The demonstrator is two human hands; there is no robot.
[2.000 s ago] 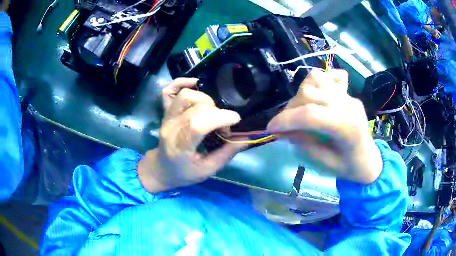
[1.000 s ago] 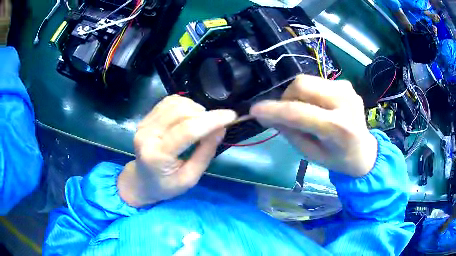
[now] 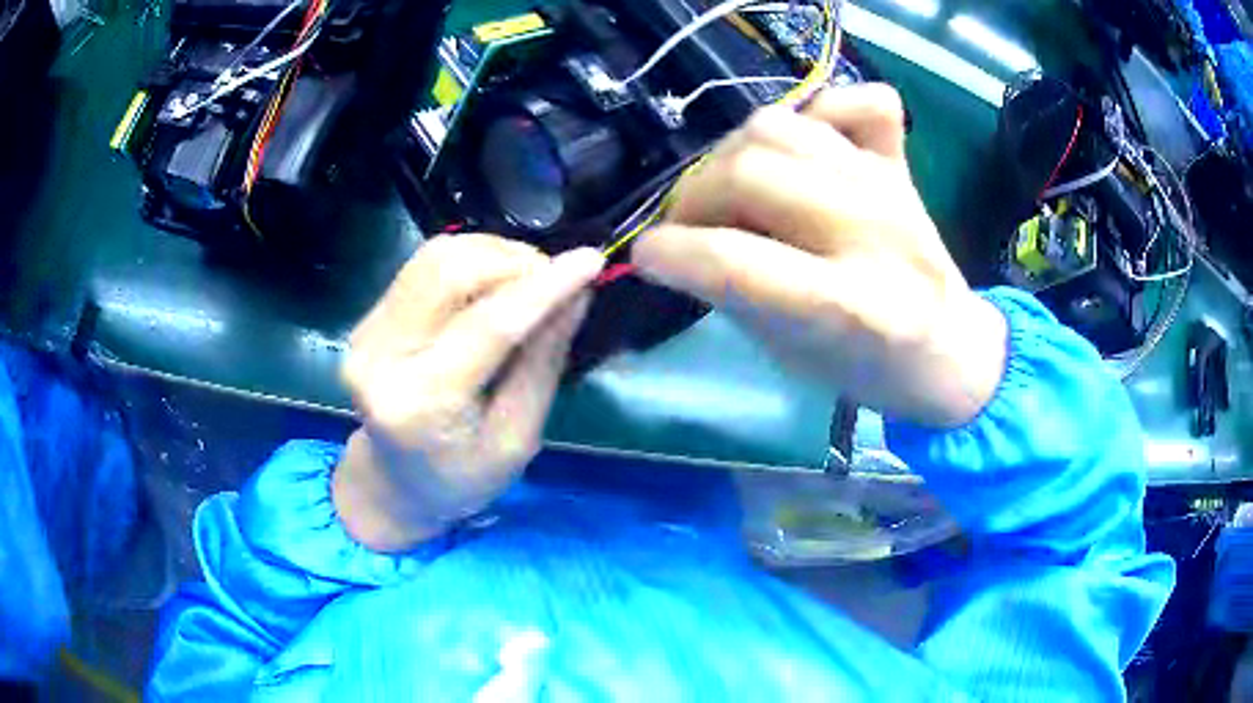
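The black projector housing (image 3: 673,55) lies on the green bench, its round lens barrel (image 3: 529,168) towards me. A green power supply board (image 3: 481,85) with yellow parts stands beside the lens. My left hand (image 3: 467,364) pinches the wire harness (image 3: 635,234), with yellow, red and dark wires, in front of the housing. My right hand (image 3: 811,254) holds the same wires just to the right, and they run up past its fingers to the housing's far right end. White cables (image 3: 687,39) arch over the housing top. The wires inside my fingers are hidden.
Another open unit (image 3: 254,131) with orange and red wires lies at the upper left. More units (image 3: 1086,254) with loose wires and a yellow block stand at the right. The bench (image 3: 206,330) has a metal edge rail near me. A blue sleeve (image 3: 28,522) shows at the far left.
The units sit higher and further left in view. Both hands stay at the wires; the right hand has moved up. Yellow and red wires now show between the fingertips, and the hanging red loop is gone from view.
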